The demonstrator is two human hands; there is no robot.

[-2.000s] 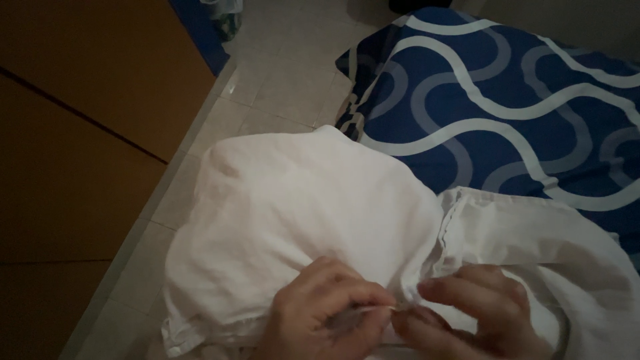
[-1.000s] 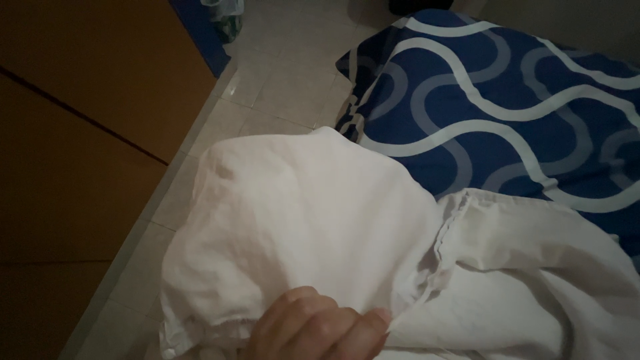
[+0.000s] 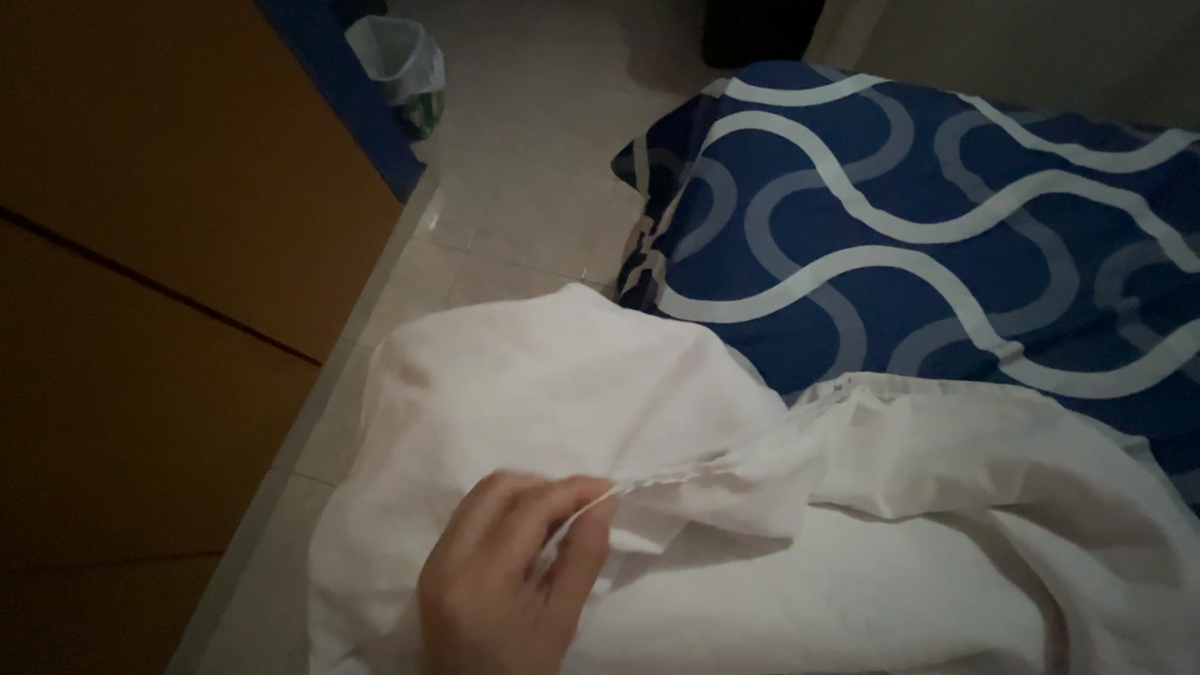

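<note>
A large white cloth (image 3: 525, 375) with a stitched edge spreads across the lower half of the head view, with folds at the right. My left hand (image 3: 516, 562) pinches the cloth's edge between thumb and fingers at the bottom centre. From that pinch the seam runs up and to the right toward a raised corner of the fabric. Beneath the hand, part of the cloth is hidden. My right hand is out of view.
A bed with a blue sheet patterned in white and grey waves (image 3: 891, 230) lies at the upper right. Brown wooden panels (image 3: 141, 234) stand at the left. A lined waste bin (image 3: 403, 75) sits on the tiled floor (image 3: 525, 169) beyond.
Two seconds ago both hands were at the cloth's edge; my right hand has since left the view. My left hand now holds the edge lifted, and the seam lies straighter.
</note>
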